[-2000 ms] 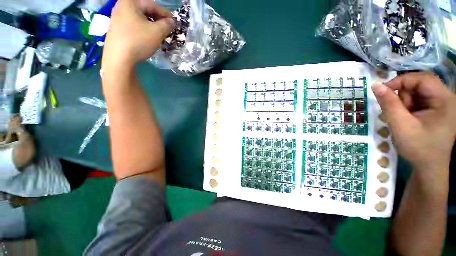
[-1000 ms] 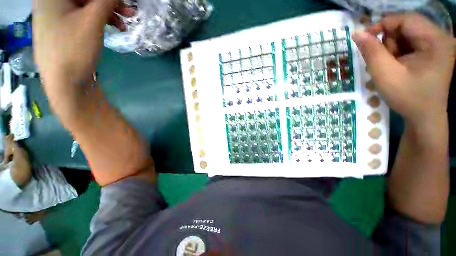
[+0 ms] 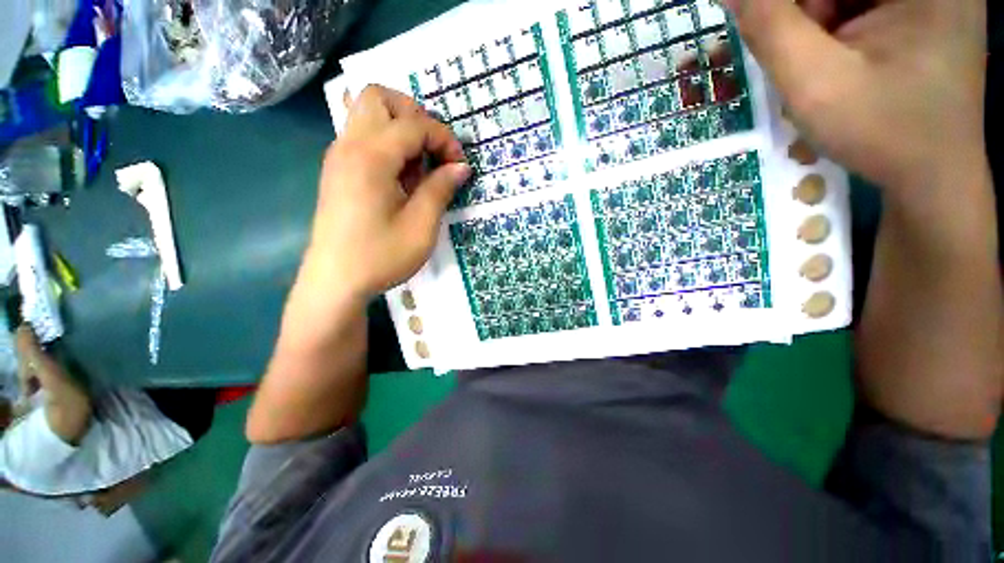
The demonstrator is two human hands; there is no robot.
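The white tray (image 3: 688, 343) lies tilted in front of me with circuit board panels in two rows. My left hand (image 3: 391, 192) is over its left edge, thumb and forefinger close together at the left side of the upper left panel (image 3: 495, 94); whether they pinch a part cannot be seen. The lower left panel (image 3: 526, 269) and lower right panel (image 3: 683, 242) are greener. My right hand (image 3: 870, 88) is at the upper right panel's (image 3: 650, 77) right side, cut off by the top edge, its fingertips hidden.
A clear bag of metal parts (image 3: 248, 50) is at the upper left. A white handle-like tool (image 3: 163, 225) lies on the dark green mat (image 3: 237, 264). Another person's arm (image 3: 61, 390) is at the far left. Blue items (image 3: 97, 55) are at the upper left corner.
My left hand has moved from the left bag down to the tray's left side. The view has shifted, so the right bag is out of sight. My right hand stays by the tray's upper right.
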